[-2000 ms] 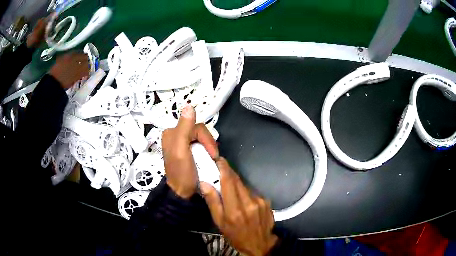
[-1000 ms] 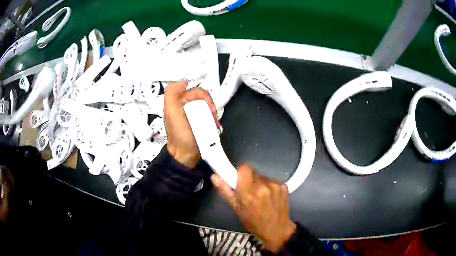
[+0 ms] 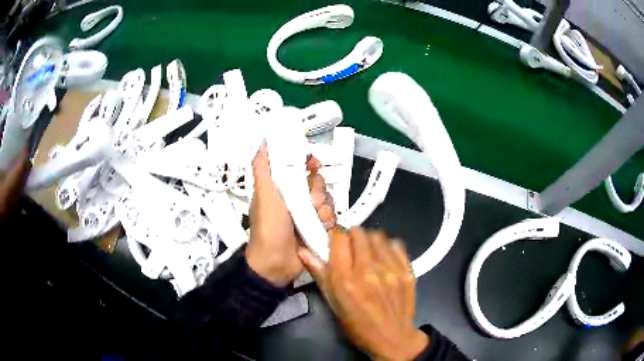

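A white C-shaped neck fan body (image 3: 452, 190) is in both my hands. One wide rounded end points up over the green belt, and the other arm rises above my left hand. My left hand (image 3: 279, 225) is closed around that arm, with fingertips showing on its right side. My right hand (image 3: 374, 289), partly blurred, is at the lower part of the body, its fingers against the white plastic. The lowest part of the curve is hidden behind my right hand.
A pile of white cover shells (image 3: 185, 220) lies left on cardboard (image 3: 65, 130). Two white C shapes (image 3: 487, 317) lie right on the black worktop. The green conveyor (image 3: 487, 106) carries a neck fan half (image 3: 282, 67) with a blue battery. A grey post (image 3: 593, 162) stands right. Another person's hand is at left.
The view has shifted, showing more conveyor. The held body's wide end now stands over the belt. My left hand remains around the arm. Another person's blurred hand and white parts have appeared at left.
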